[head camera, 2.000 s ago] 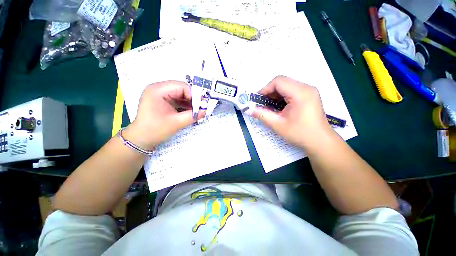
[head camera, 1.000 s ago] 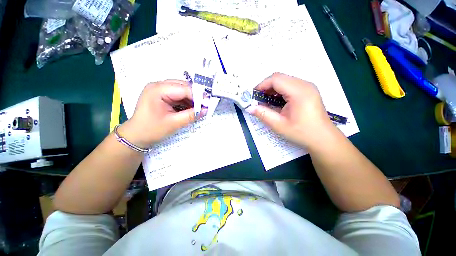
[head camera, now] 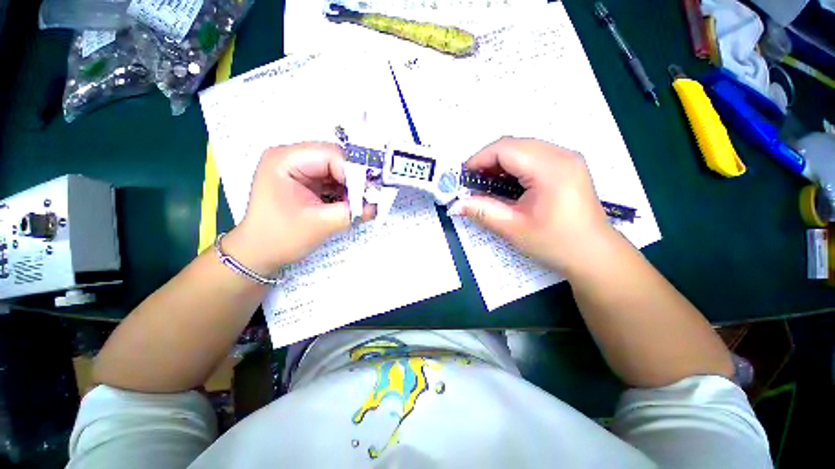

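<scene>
My right hand holds the digital caliper by its dark scale, with the display facing up. The scale end sticks out beyond my palm. My left hand is at the caliper's jaws, fingertips pinched together there. A small part seems to be between the jaws, but my fingers mostly hide it and I cannot make out its shape. Both hands are above white printed sheets.
A white tester is at left, zip bags of parts at upper left. A yellow-handled tool lies on the upper papers. A pen, yellow knife, blue-handled tool and tape roll are at right.
The caliper display faces the camera again, after looking washed out one second ago. The jaws have tilted slightly. Both hands stay in nearly the same place; the view has shifted a little.
</scene>
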